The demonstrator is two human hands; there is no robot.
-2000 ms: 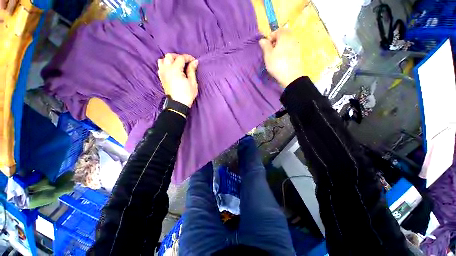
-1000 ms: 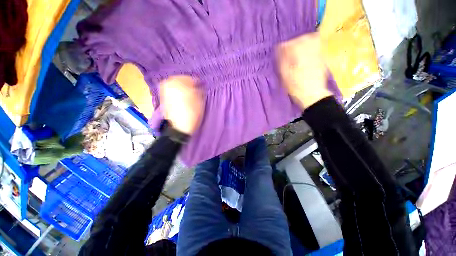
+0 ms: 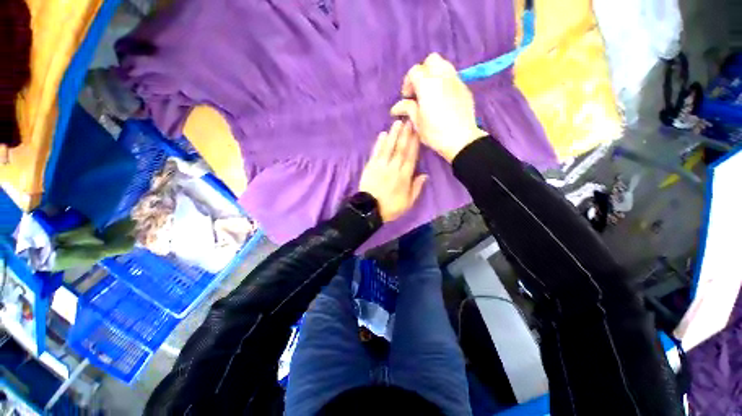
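The purple garment [image 3: 309,65] lies spread on the yellow-topped stand [image 3: 569,89], with its gathered waist [image 3: 309,130] running across and its flared part towards me. My left hand [image 3: 394,172] lies on the cloth below the waist, fingers extended and slightly apart, holding nothing. My right hand [image 3: 439,101] is just above and right of it, fingers curled on the blue tape measure [image 3: 492,67], which runs from the hand to the right and up over the stand. The tape's end inside the hand is hidden.
Blue plastic crates [image 3: 122,325] and a container with pale cloth [image 3: 191,219] stand at left. A yellow, blue-edged bench [image 3: 61,73] with dark red cloth [image 3: 15,73] is upper left. A white-topped table [image 3: 720,219] is at right. White cloth [image 3: 643,41] hangs behind the stand.
The garment has shifted right and lies flatter. Both hands, apart on the waist before, have come together near its middle. The tape now extends from my right hand across the cloth.
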